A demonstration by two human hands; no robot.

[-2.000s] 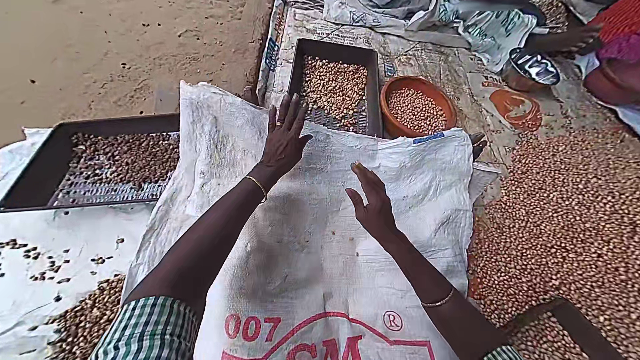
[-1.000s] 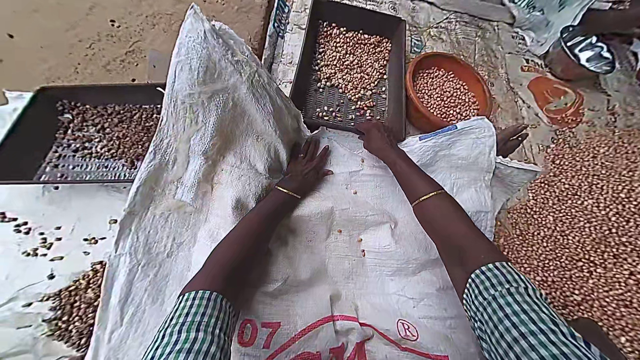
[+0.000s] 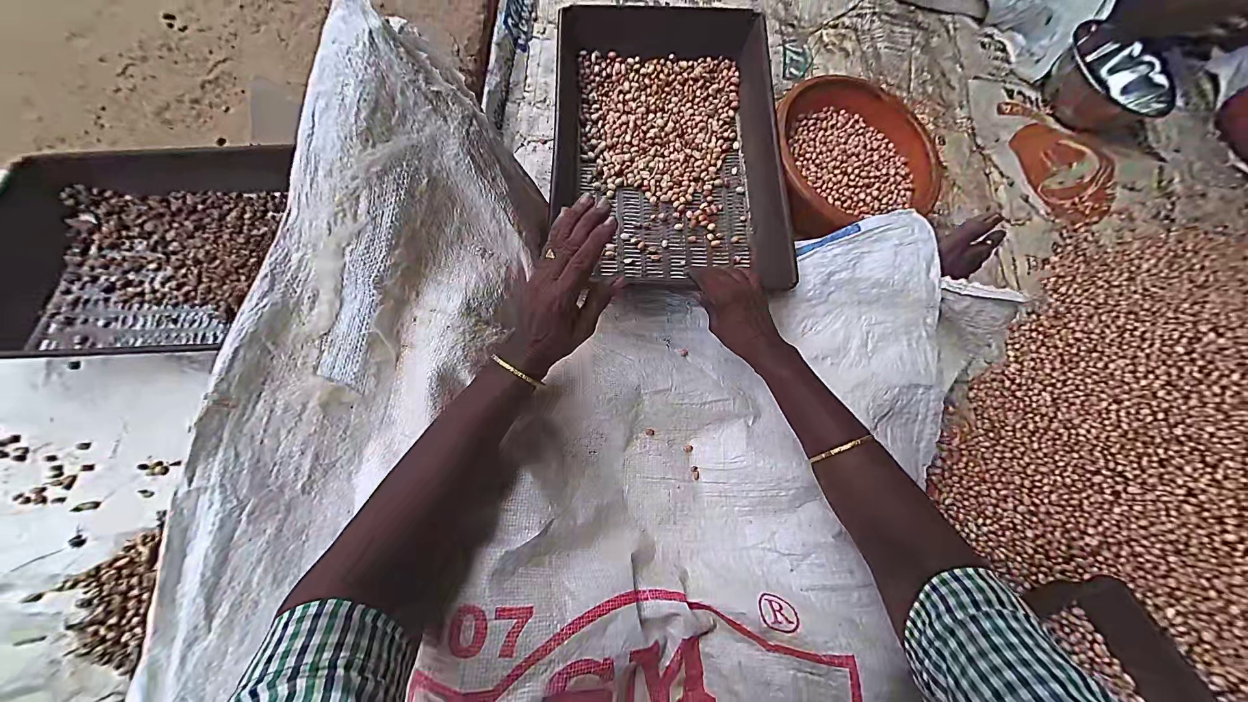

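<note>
A dark rectangular sieve tray [image 3: 773,185] with a slotted mesh bottom lies ahead, its far part covered by reddish-tan nuts or seeds [image 3: 663,122]. At its near left corner is my left hand [image 3: 565,283], fingers spread and reaching to the rim. My right hand [image 3: 733,307] has its fingers curled at the near rim on the right; whether they grip it is hard to tell. Beneath both forearms a white woven sack [image 3: 604,507] with red print is spread out, a few loose seeds on it.
An orange bowl [image 3: 788,166] of seeds stands right of the tray. Another dark sieve tray [image 3: 146,161] holds darker pieces at left. A large seed pile [image 3: 1121,390] covers the right. A foot [image 3: 970,246] shows beyond the sack; a metal pot [image 3: 1097,88] is at upper right.
Both hands were over the sack two seconds ago and are now at the tray's near edge. The left hand has moved forward since one second ago. The sack's left part has been folded up.
</note>
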